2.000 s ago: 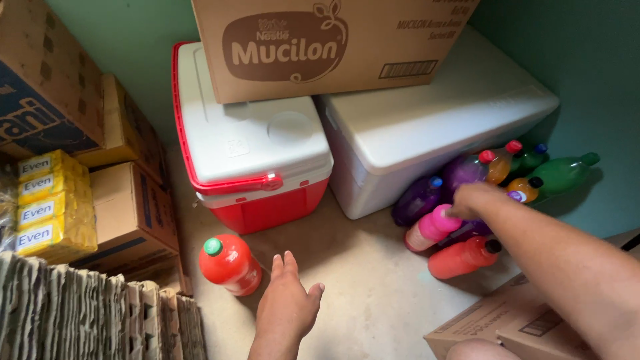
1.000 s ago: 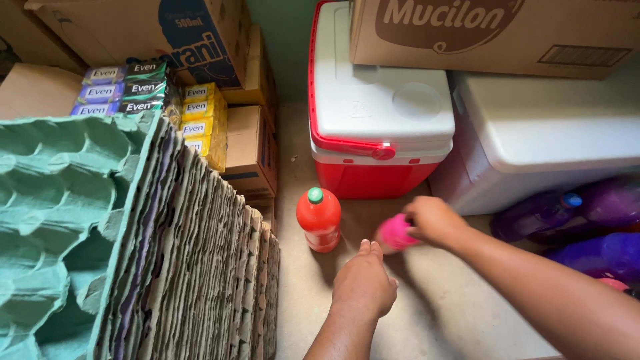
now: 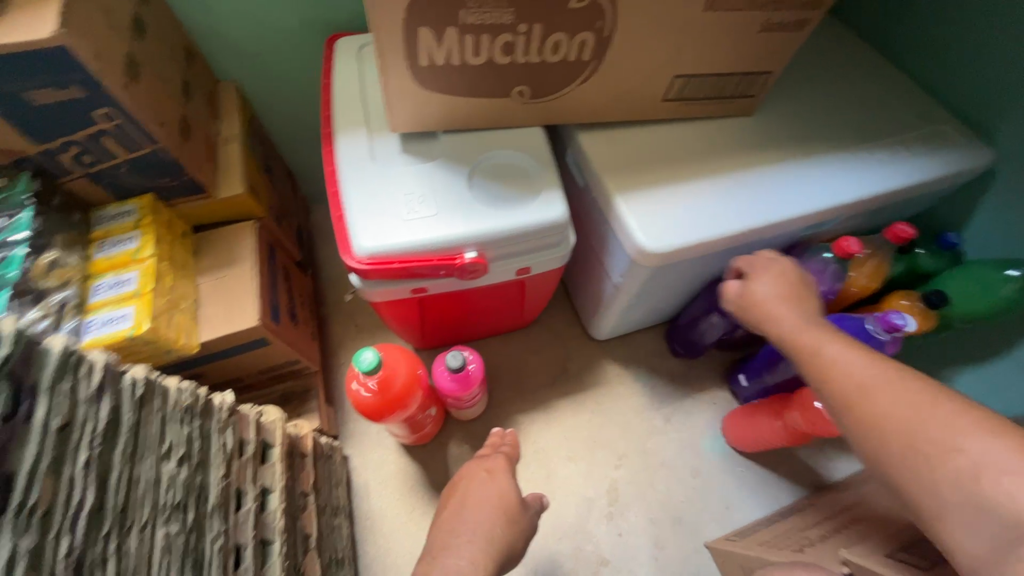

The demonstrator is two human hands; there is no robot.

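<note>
My left hand (image 3: 488,504) is held over the floor with its fingers extended and nothing in it. Just beyond it stand a large red bottle with a green cap (image 3: 396,396) and a smaller pink bottle with a grey cap (image 3: 460,384), side by side. At the right, my right hand (image 3: 770,292) has its fingers curled at the top of a dark purple bottle (image 3: 698,324); the cap is hidden by the fingers. Around it lie a blue-purple bottle (image 3: 768,372), a red bottle (image 3: 772,422) partly behind my forearm, and several orange and green bottles.
A red and white cooler (image 3: 472,308) and a white foam box (image 3: 640,292) stand behind, with a cardboard carton (image 3: 624,88) on top. Stacked egg trays (image 3: 176,480), yellow packs (image 3: 128,280) and cartons (image 3: 232,288) line the left. Another carton (image 3: 824,520) is at lower right.
The pink bottle, among the bottles at right two seconds ago, now stands beside the red bottle. My right hand has let go of it and moved back right to the other bottles.
</note>
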